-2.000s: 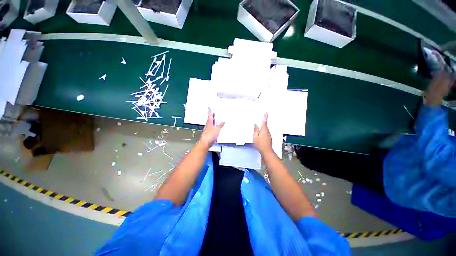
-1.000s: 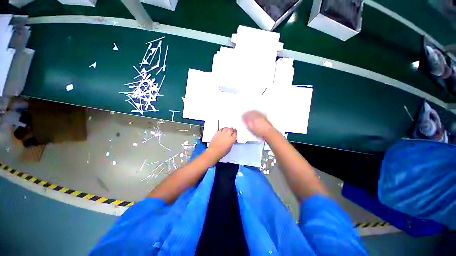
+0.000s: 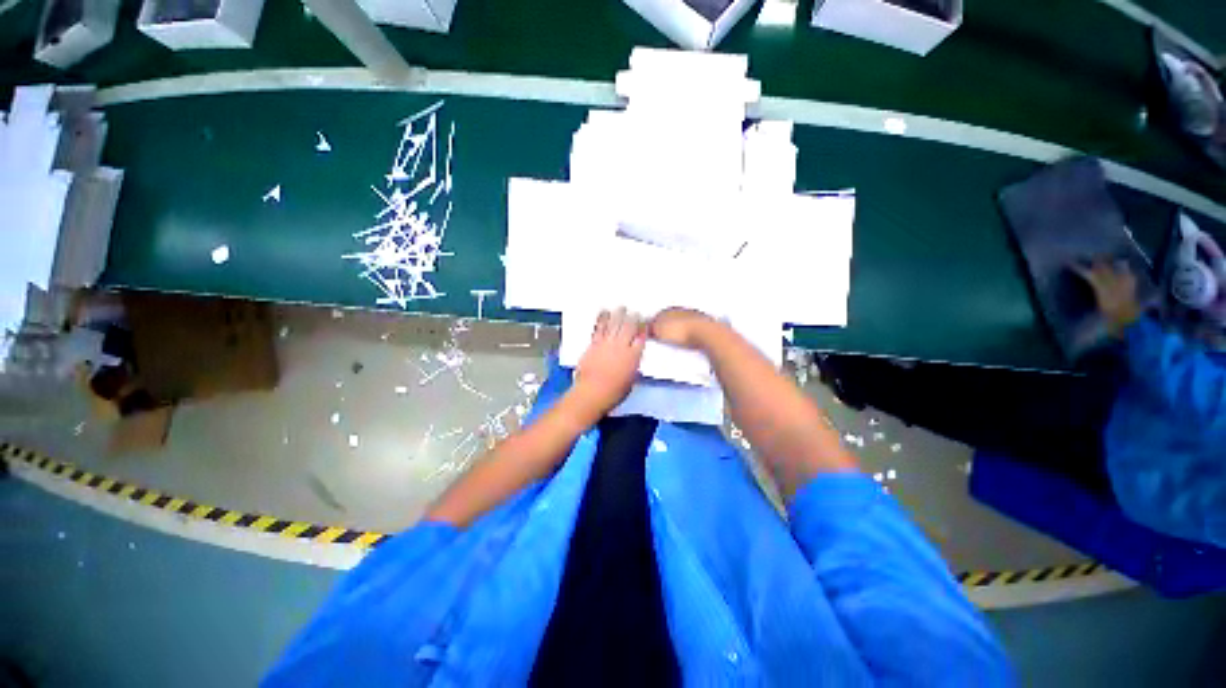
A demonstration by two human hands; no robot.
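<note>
A stepped, cross-shaped pile of white box blanks [image 3: 672, 175] lies on the green bench in front of me and overhangs its near edge. My left hand [image 3: 613, 352] lies at the near part of the top blank, fingers pointing away from me. My right hand [image 3: 688, 331] is bent beside it, almost touching it, on the same blank. A raised edge or slot shows as a thin grey line on the white card beyond my hands. The fingertips are partly hidden, so I cannot tell whether they pinch the card.
Thin white waste strips [image 3: 401, 242] lie left of the pile. Spare blanks [image 3: 41, 202] are stacked far left. Packed boxes [image 3: 887, 19] stand on the far lane beyond a pale rail. At right a neighbour's hand rests on a dark grey foam insert [image 3: 1069, 242], near wrapped products [image 3: 1194, 276].
My hands have come together at the pile's near part; the right moved slightly toward me from its blurred position. At right, a dark grey insert and the neighbour's hand have appeared on the bench.
</note>
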